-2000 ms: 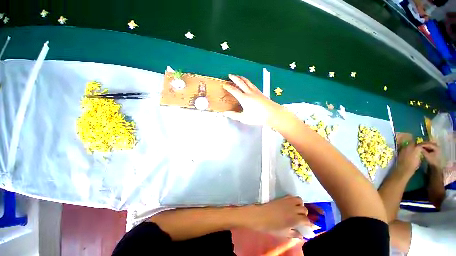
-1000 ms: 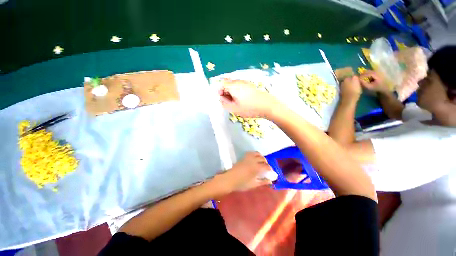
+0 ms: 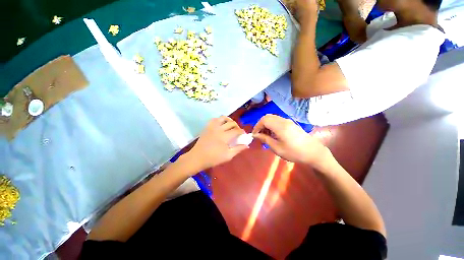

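My left hand (image 3: 218, 143) is closed around a small white object (image 3: 244, 139), perhaps a glue bottle, and holds it above the red-brown floor off the table's edge. My right hand (image 3: 282, 138) is beside it, its fingertips pinched at the white object's right end; whether they hold a tiny part cannot be told. The brown cardboard piece (image 3: 56, 81) with two white discs lies on the pale sheeting at the left. A pile of yellow-and-white pieces (image 3: 183, 66) lies beyond my hands. Part of a bright-yellow pile (image 3: 7, 199) shows at the left rim.
A person in a white shirt (image 3: 379, 66) sits at the right, near another pile of yellow-and-white pieces (image 3: 262, 26). White tape (image 3: 137, 91) crosses the sheeting (image 3: 96, 137). The green conveyor belt (image 3: 30, 25) carries spaced pieces at the upper left. A blue stool (image 3: 272, 112) stands beyond my hands.
The view has turned to the right. My right hand has come back from the yellow-and-white pile and now meets my left hand at the white object. My left hand still holds that object.
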